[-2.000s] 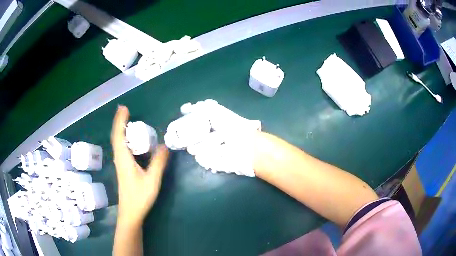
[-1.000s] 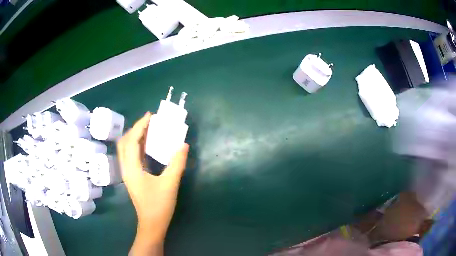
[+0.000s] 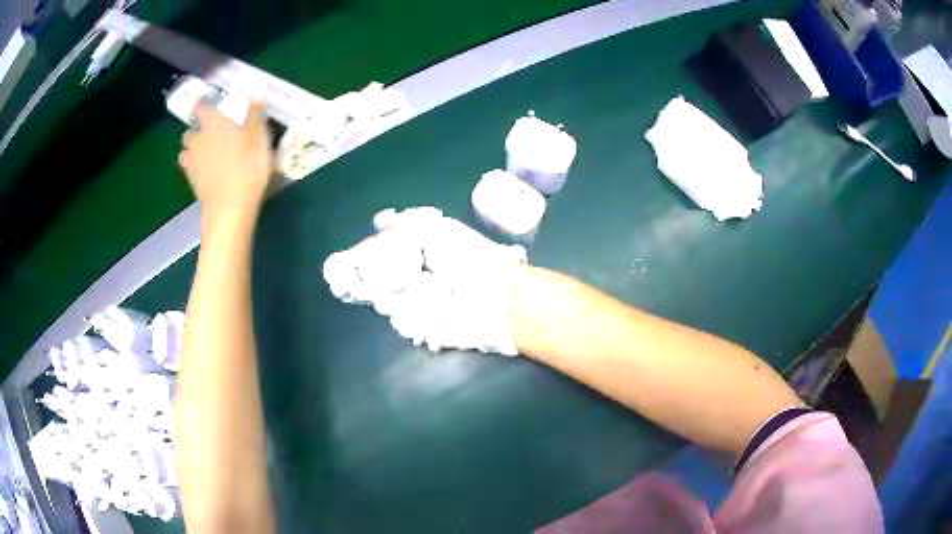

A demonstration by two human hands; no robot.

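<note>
My bare left hand (image 3: 228, 156) reaches over the pale rail to the belt. Its fingers are closed around a white charger (image 3: 193, 99), partly hidden and slightly blurred. My right hand (image 3: 433, 280), in a white glove, is over the mat at centre, bunched around a crumpled white wiping cloth (image 3: 402, 256) that blends with the glove. Two chargers stand close together just beyond it, the nearer one (image 3: 508, 203) by the glove's cuff and the farther one (image 3: 541, 154) with its pins up. A jumbled charger pile (image 3: 110, 417) lies at the left, partly behind my left forearm.
A guide bar (image 3: 224, 73) slants across the green belt to the side rail (image 3: 470, 65), with small white pieces (image 3: 339, 125) where they meet. A white bundle (image 3: 707, 159), black box (image 3: 746, 78), blue bin (image 3: 861, 63) and small brush (image 3: 877, 151) are at right.
My left hand has moved from the mat to the belt. A second charger now stands beside the single one. My gloved right hand has returned from the far right to the centre.
</note>
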